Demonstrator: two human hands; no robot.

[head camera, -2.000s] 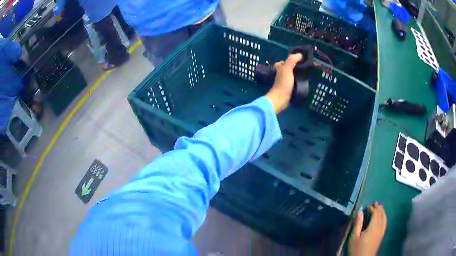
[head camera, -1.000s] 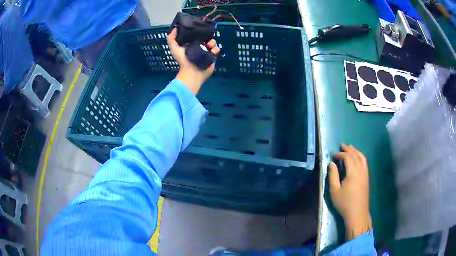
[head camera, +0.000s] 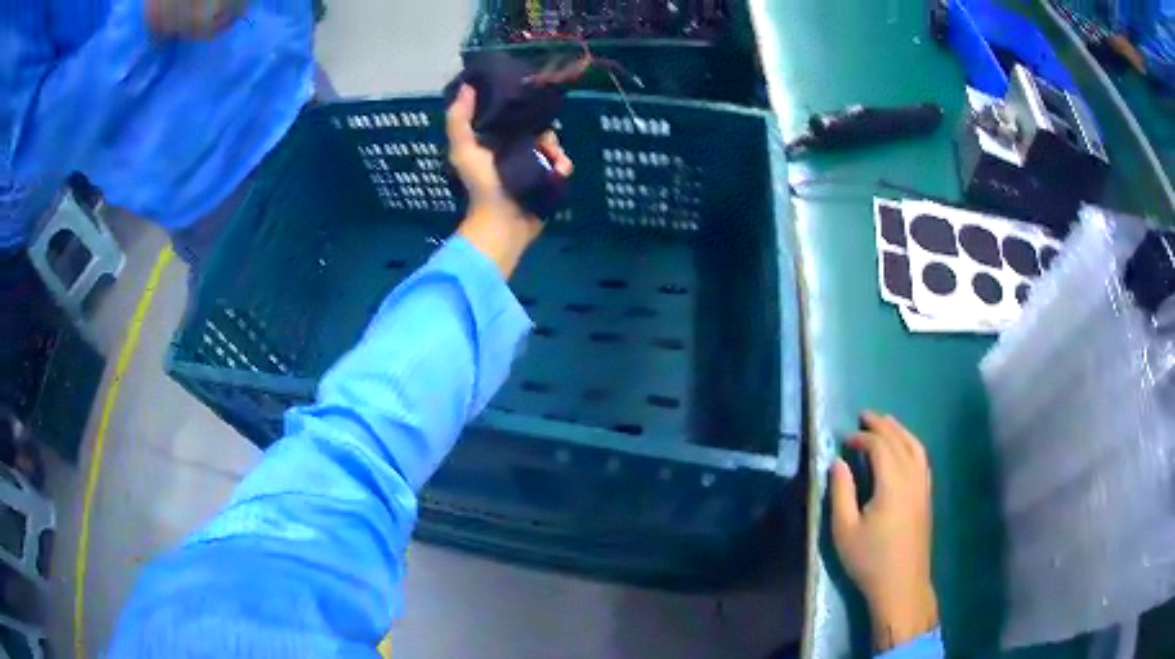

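My left hand (head camera: 496, 167) holds black blower fans (head camera: 509, 101) above the far side of a dark green crate (head camera: 606, 444). Thin red and black wires trail from the fans to the right. How many fans are in the grip is blurred. The crate's visible floor, with slots, holds nothing. My right hand (head camera: 887, 509) rests on the green bench (head camera: 863, 373) near its left edge, fingers apart, with nothing seen in it.
White sheets with black pads (head camera: 960, 264) lie on the bench. Beyond are a black screwdriver (head camera: 874, 125) and metal blocks (head camera: 1031, 129). Clear plastic trays (head camera: 1082, 438) stand at right. Another crate (head camera: 619, 64) stands behind. A person in blue (head camera: 193, 116) and stools (head camera: 71, 245) are at left.
The view has turned right, towards the bench. My left hand still holds the fans over the crate's far side. My right hand stays on the bench; the clear trays have come into view.
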